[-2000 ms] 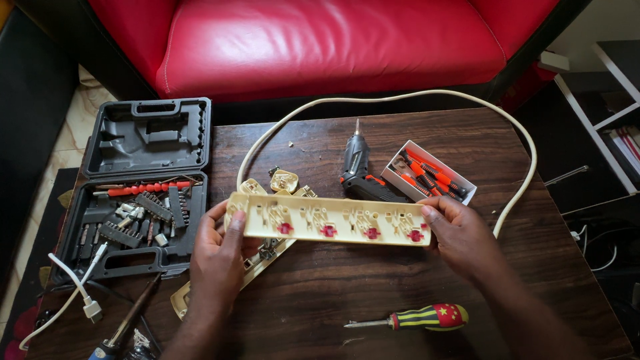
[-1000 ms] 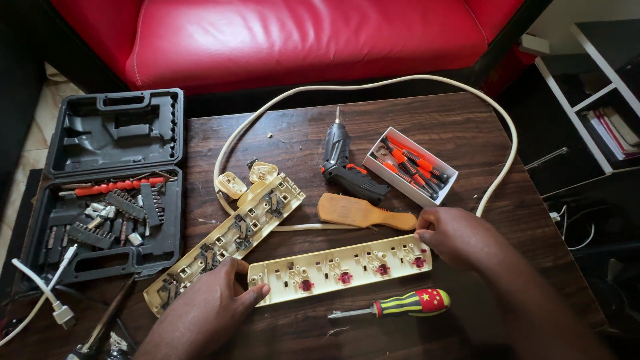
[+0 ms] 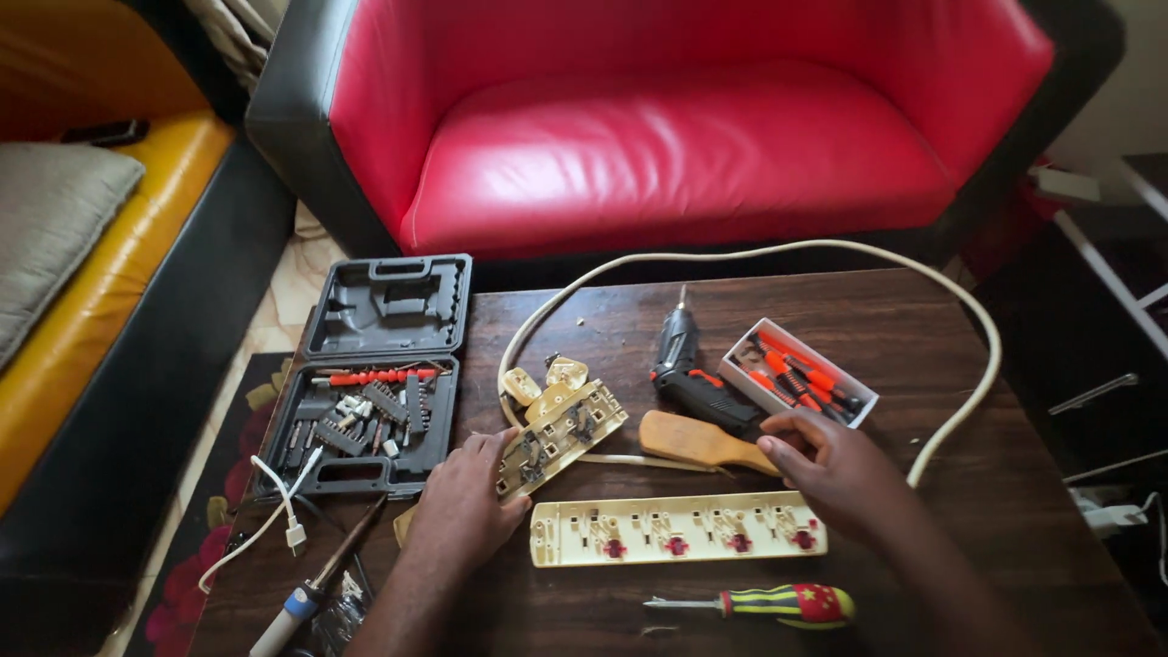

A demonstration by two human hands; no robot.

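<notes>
My left hand point(image 3: 470, 493) grips the lower part of a cream power strip half with black contact parts point(image 3: 570, 429), which lies at a slant. Close to the end of a wooden brush's handle, my right hand point(image 3: 826, 465) has its fingers curled; whether they grip the brush point(image 3: 698, 440) cannot be told. Between the hands lies the other cream plastic half point(image 3: 675, 529) with red switch parts, its inner side up. Nearer to me is a screwdriver point(image 3: 762, 604) with a striped, starred handle. A cream cable point(image 3: 803, 245) loops around the far side.
A black cordless screwdriver point(image 3: 689, 365) and a white box of orange-handled tools point(image 3: 798, 374) lie farther back. At left are a bit case point(image 3: 365, 401), a soldering iron point(image 3: 310, 593) and a white USB cable point(image 3: 290, 520). A red armchair point(image 3: 675, 164) stands beyond the table.
Both hands held the half with red parts two seconds ago; it now lies released on the table. My left hand has moved to the other half, my right hand to the brush handle. The view has shifted left.
</notes>
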